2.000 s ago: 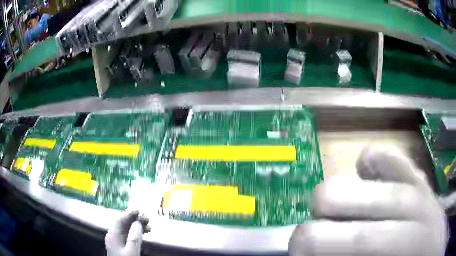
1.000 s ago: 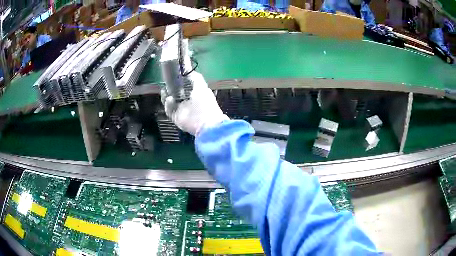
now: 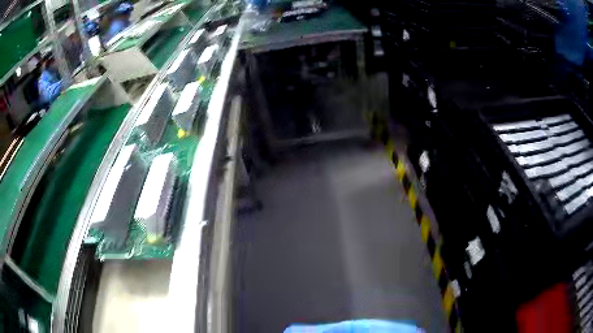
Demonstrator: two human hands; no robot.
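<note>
No hand shows. Only a strip of blue coat [image 3: 354,326] is cut off at the bottom edge. Nearest on the conveyor at the left is a green circuit board [image 3: 125,252] with a large heat sink [image 3: 115,195] along its left side and a smaller heat sink [image 3: 156,188] beside it, apart from it. A bit of yellow sheet [image 3: 153,239] shows at the smaller one's near end. More boards with heat sinks [image 3: 186,104] lie in a row farther up the line. The picture is blurred.
A silver conveyor rail [image 3: 203,188] runs along a grey floor aisle [image 3: 292,247] with yellow-black tape [image 3: 426,227]. Green-matted shelves [image 3: 71,175] stand left. Dark racks with a white slatted tray [image 3: 546,159] and a red object [image 3: 545,311] are right. People in blue are far left.
The view has swung right along the line. The gloved hand holding a large heat sink over the shelf is out of view, and the boards with bare yellow strips no longer show.
</note>
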